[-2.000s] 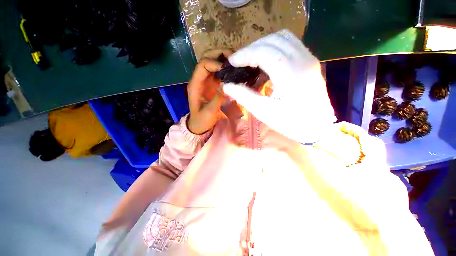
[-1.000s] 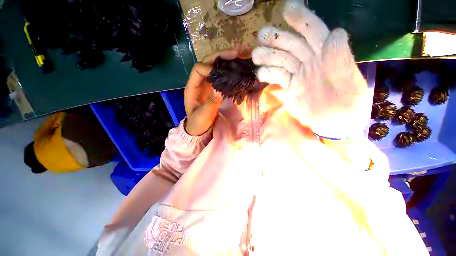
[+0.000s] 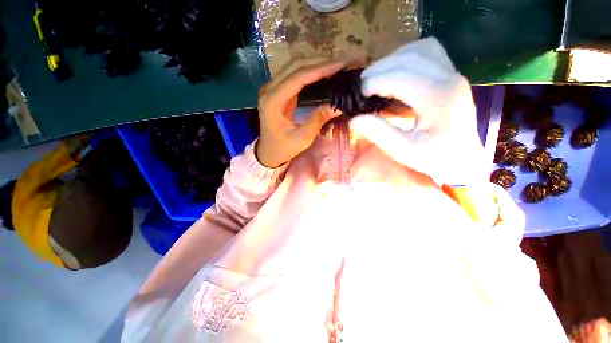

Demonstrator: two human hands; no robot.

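Observation:
A black spiky piece [image 3: 350,94] is held between my two hands, in front of my chest near the bench edge. My left hand [image 3: 291,110] is bare, with its fingers and thumb around the piece's left side. My right hand [image 3: 425,107], in a white glove that looks overexposed, grips the piece's right side between fingers and thumb. The fingers hide part of the piece. The stained cardboard pad [image 3: 348,37] lies beyond the hands, with a small whitish dish [image 3: 328,4] cut off by the top edge.
Black pieces [image 3: 181,40] are heaped on the green bench [image 3: 161,94], beside a yellow and black cutter [image 3: 45,41]. A left blue bin [image 3: 153,171] holds dark pieces. The right bin [image 3: 569,209] holds several ridged balls [image 3: 538,159]. A person in yellow [image 3: 33,201] is at lower left.
My gloved hand was spread open beside the piece and now closes on it. My left hand and the piece have moved slightly right. The person in yellow has moved left and down.

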